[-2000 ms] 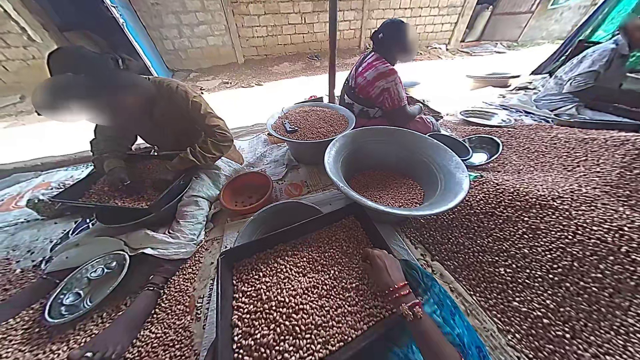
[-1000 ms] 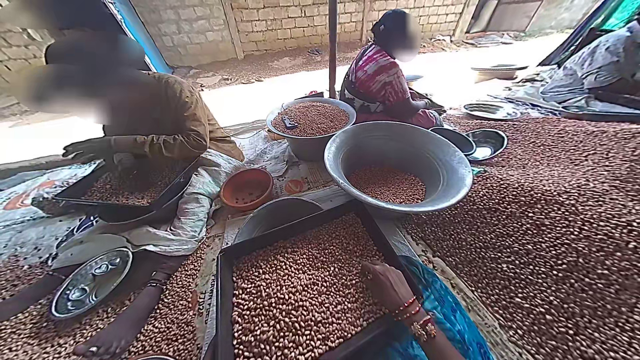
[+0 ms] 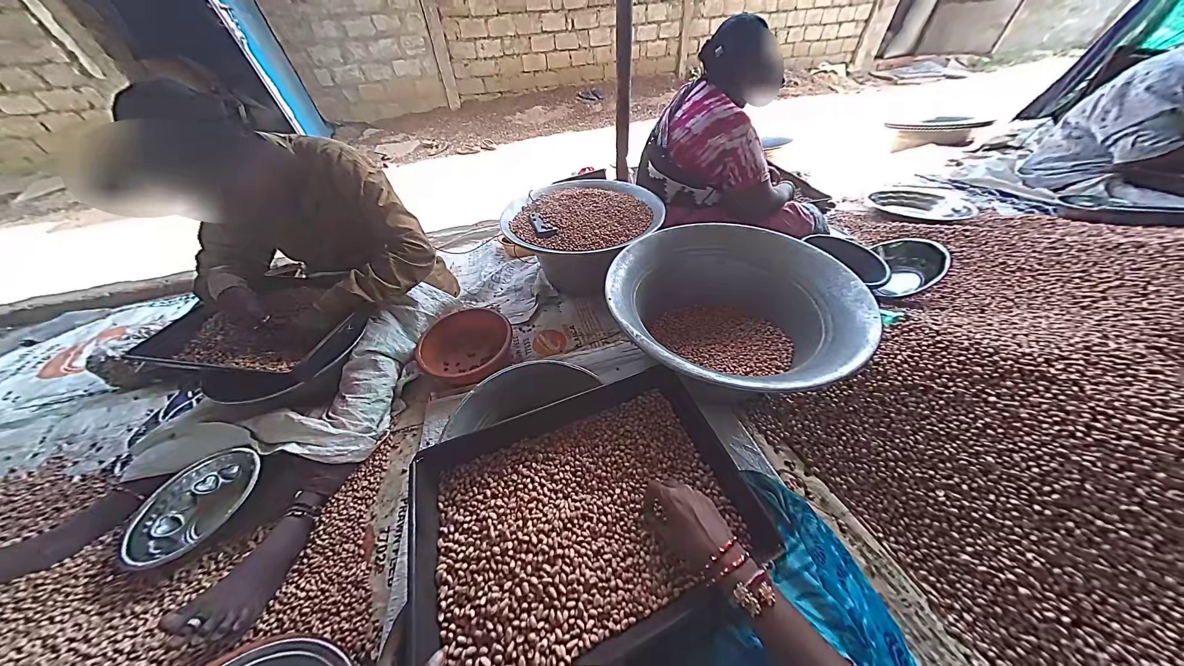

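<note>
A dark rectangular tray full of reddish-brown nuts or seeds lies in front of me. My right hand, with red and gold bracelets at the wrist, rests on the nuts near the tray's right side; its fingers point down, and whether they pinch any is hidden. Of my left hand only a fingertip shows at the tray's lower left edge, so its grip cannot be made out. Beyond the tray stands a large metal basin partly filled with the same nuts.
A fuller metal basin, an orange bowl and a metal basin stand behind the tray. Nuts cover the ground at right. At left a co-worker handles a tray beside a steel plate; others sit farther back.
My right hand has shifted a little over the nuts, away from the tray's right edge. The left co-worker's raised hand has gone back down to their tray.
</note>
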